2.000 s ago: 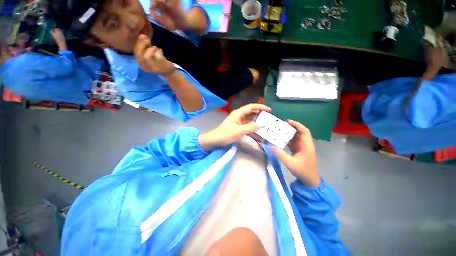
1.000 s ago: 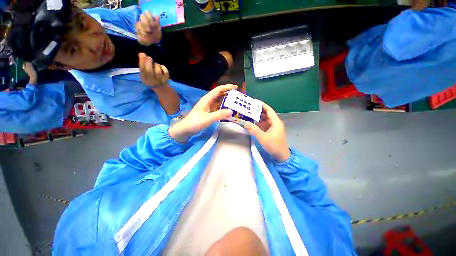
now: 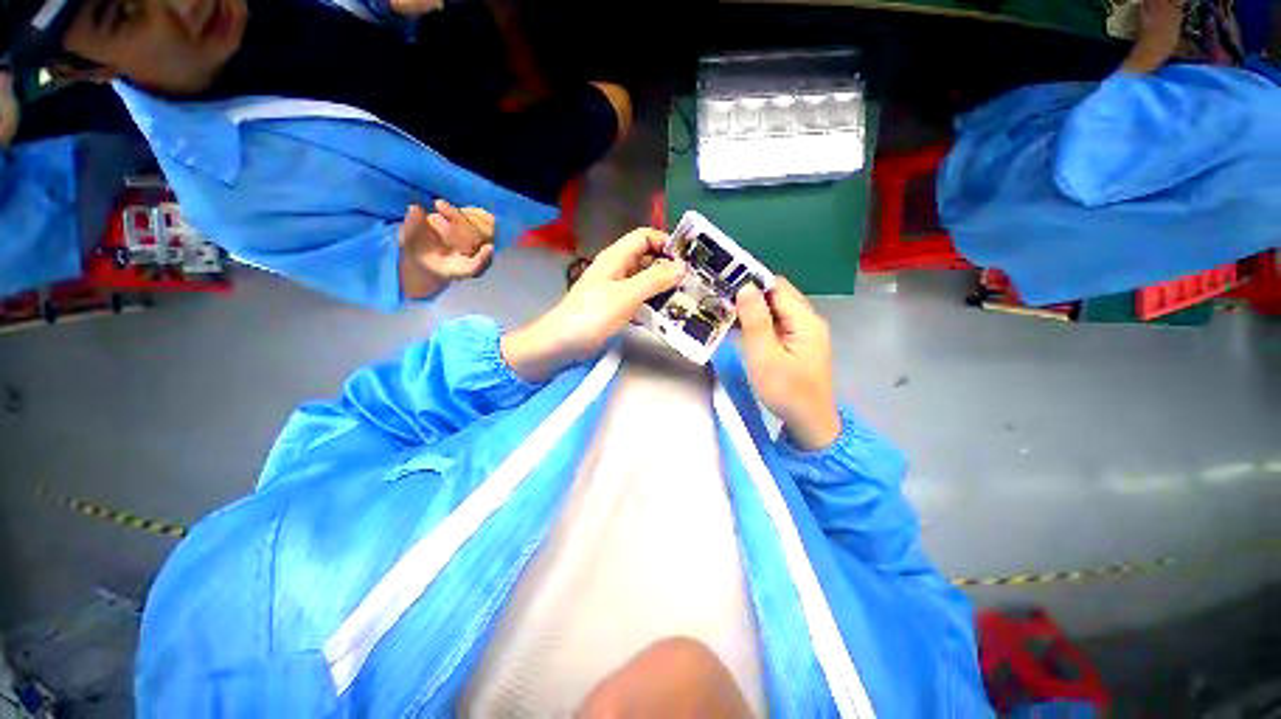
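Observation:
A white housing (image 3: 695,289) is held in the air in front of my chest. Its open side faces up and shows dark blocks and small parts inside, with a white rim around them. My left hand (image 3: 597,304) grips its left edge, with the thumb over the inside. My right hand (image 3: 790,354) grips its right corner, fingertips on the rim. The small parts under the fingertips are too blurred to tell apart.
A silvery-white tray (image 3: 781,136) lies on a green side table (image 3: 766,232) ahead. A coworker in a blue jacket (image 3: 281,183) is close at front left, one hand held out. Another blue jacket (image 3: 1110,183) is at right, near a red stool (image 3: 909,211). Another red stool (image 3: 1037,660) stands lower right.
The housing has been turned from its marked white face to its open side. Both hands have shifted their hold on it. The coworker at left has lowered a hand.

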